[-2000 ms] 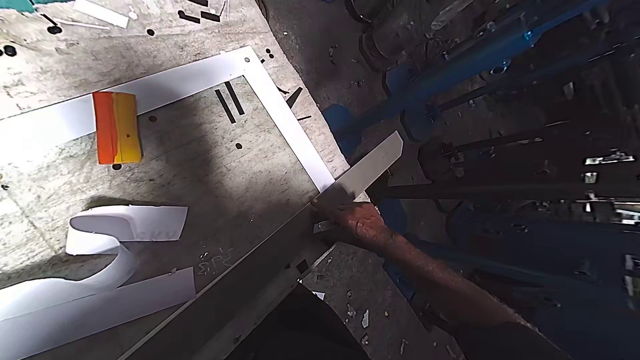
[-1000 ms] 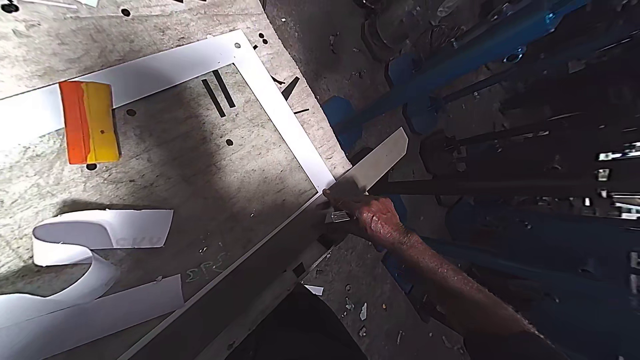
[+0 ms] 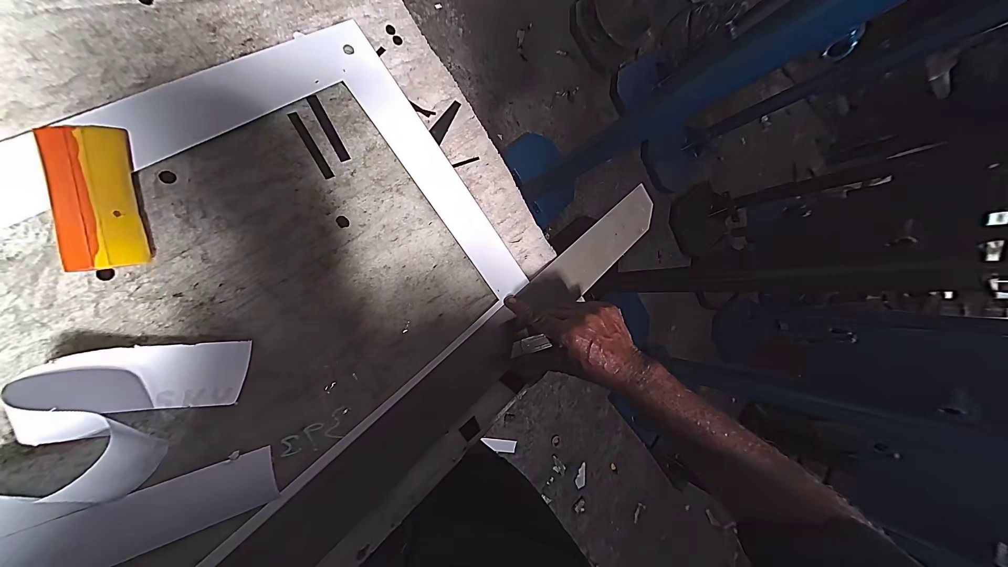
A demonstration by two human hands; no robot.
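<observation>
My right hand (image 3: 587, 339) reaches in from the lower right and grips a long flat metal straightedge (image 3: 594, 248) near its angled upper end. One fingertip presses on the bar beside the lower end of a white strip (image 3: 425, 169). That strip meets a wider white strip (image 3: 220, 102) at a corner with a small round hole. The bar runs diagonally down to the bottom edge of the view. Beneath the fingers is a small silvery piece (image 3: 531, 344), partly hidden. My left hand is out of view.
An orange and yellow block (image 3: 94, 197) overlaps the wide white strip on a stained worktable (image 3: 260, 260). A curled white strip (image 3: 197, 374) and a flat one (image 3: 197, 488) lie at lower left. Blue metal framework (image 3: 709, 87) stands right of the table; scraps litter the floor.
The view has drifted, so the white strips and the orange and yellow block appear farther left and higher. My right hand remains on the straightedge near the strip's lower end.
</observation>
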